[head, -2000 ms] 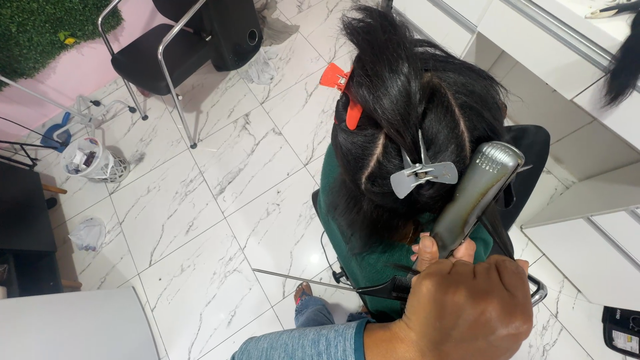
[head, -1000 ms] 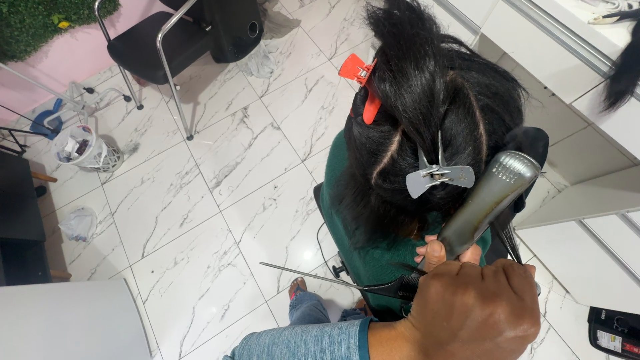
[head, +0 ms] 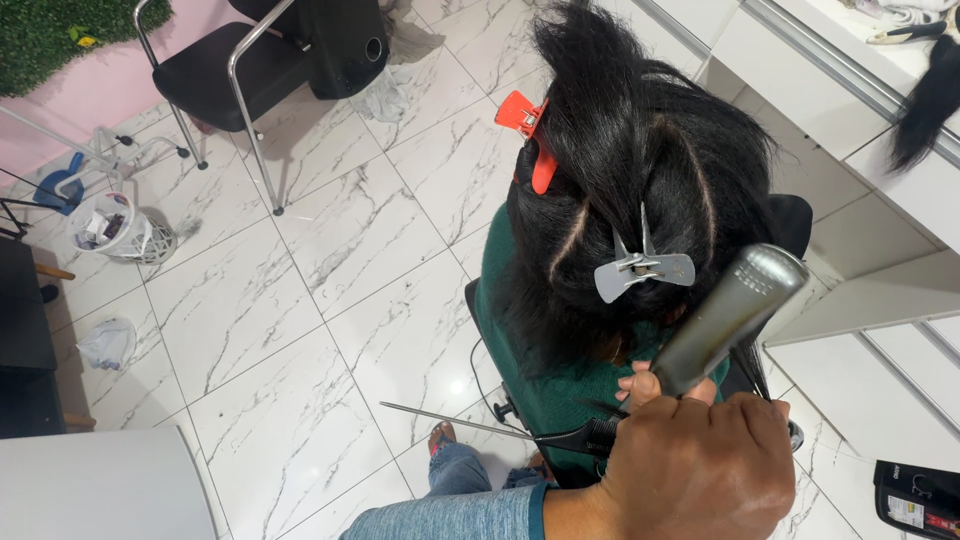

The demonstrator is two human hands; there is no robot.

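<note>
My left hand [head: 705,457], its back toward the camera, is closed around a black rat-tail comb [head: 581,439] whose metal tail points left. Fingertips of my right hand [head: 641,386] show beyond it at the lower body of a dark glossy flat iron [head: 731,322]; the rest of that hand is hidden. The iron slants up to the right beside a seated person's black hair [head: 607,150]. A grey sectioning clip [head: 645,274] sits at the back of the head, a red one [head: 536,139] at its left. Thin strands [head: 754,367] hang beside the iron.
The seated person wears a green top [head: 499,300]. White drawers [head: 810,67] stand on the right, with loose black hair [head: 926,105] over their edge. A black chair [head: 232,75], a wastebasket [head: 112,225] and a white surface [head: 97,480] are at left. A black case [head: 915,495] lies lower right.
The view has shifted slightly. Both hands stay close together by the iron and comb, and both clips remain in the hair.
</note>
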